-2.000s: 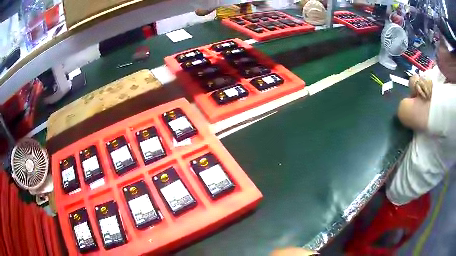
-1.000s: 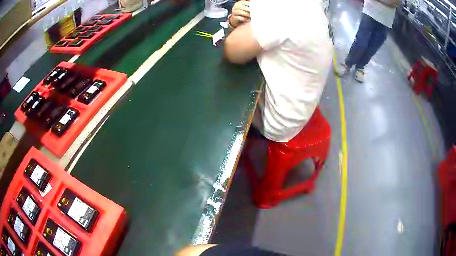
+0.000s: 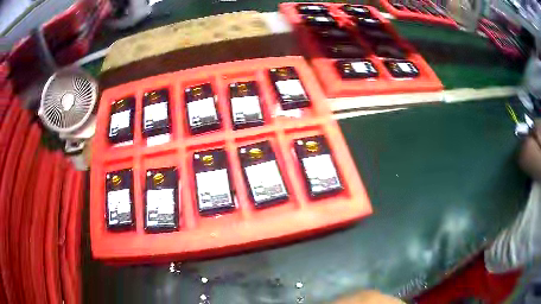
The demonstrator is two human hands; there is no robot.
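A red foam tray [image 3: 231,243] lies on the bench in front of me. Its ten pockets, in two rows, each hold a black device unit [image 3: 213,181] with a white label and, on many, a small gold-yellow mark. White slips [image 3: 158,140] show below some units of the back row. A small blurred patch of skin, apparently part of my right hand or forearm [image 3: 369,298], is cut off by the bottom edge, to the right of the tray's front and not touching it. Its fingers are hidden. My left hand is out of the picture.
A second red tray [image 3: 379,86] with black units lies behind, at right. Red stacked trays [image 3: 35,202] and a white fan [image 3: 69,101] stand at left. A tan board [image 3: 184,35] lies behind. Small shiny dots lie near the front edge. A seated person's white clothing [image 3: 515,237] shows at right.
The view has swung left from the aisle and the seated person back to the near tray, which now fills the middle. The units in the tray look unchanged. The skin patch remains at the bottom edge.
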